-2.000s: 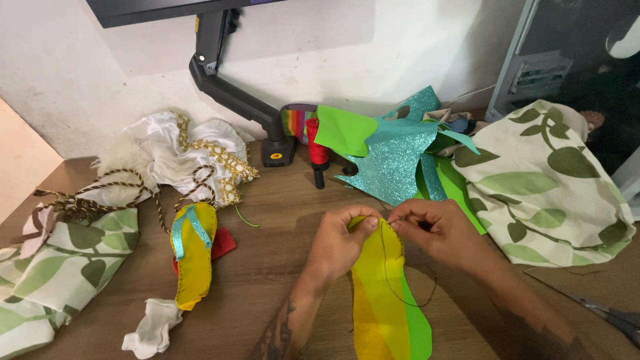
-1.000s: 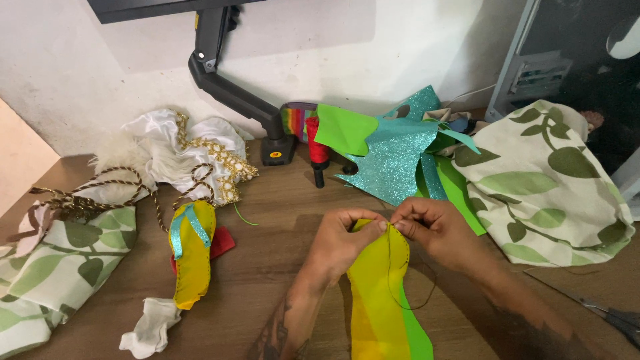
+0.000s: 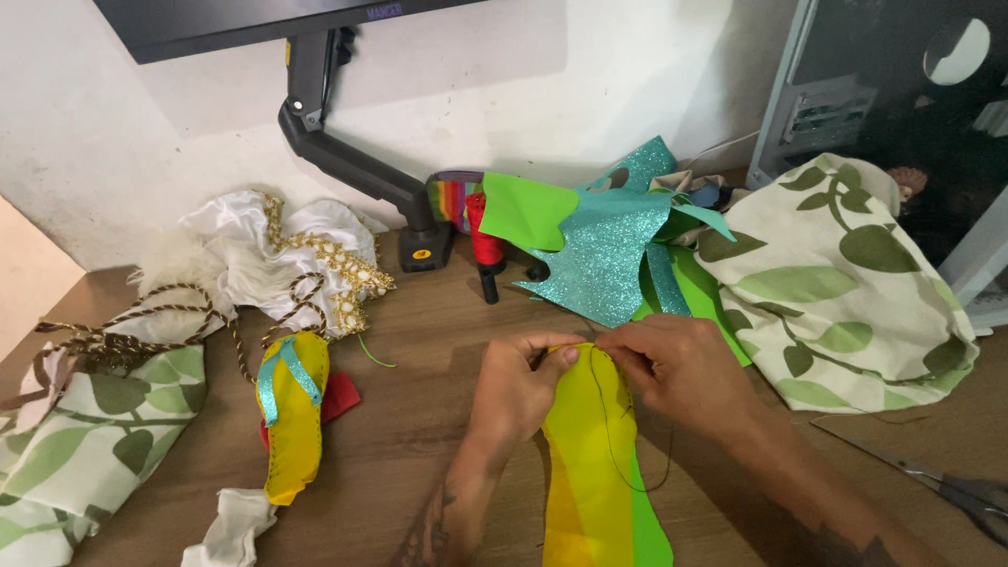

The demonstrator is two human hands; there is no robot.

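My left hand (image 3: 524, 382) pinches the rounded top end of a yellow sole-shaped foam sheet (image 3: 587, 441), which lies over a bright green sheet (image 3: 650, 520). At the same end, just right of the left thumb, the fingertips of my right hand (image 3: 669, 362) are closed on the edge; whether they hold a needle is too small to tell. Dark stitches run down the right edge. A loop of dark thread (image 3: 610, 441) hangs over the yellow piece and onto the wood. To the left lies a stitched yellow flip-flop shape (image 3: 295, 449) with glittery turquoise straps (image 3: 299, 366).
Behind my hands are glittery turquoise foam offcuts (image 3: 606, 252), a green piece (image 3: 524, 209) and a red thread spool (image 3: 484, 236). Scissors (image 3: 972, 496) lie at right, below leaf-print fabric (image 3: 835, 291). White satin with gold trim (image 3: 260, 244) and a monitor arm base (image 3: 425, 248) stand further back.
Both hands stay at the top of the yellow piece. The right fingers have shifted slightly, and the thread loop now hangs across the yellow surface in a different shape.
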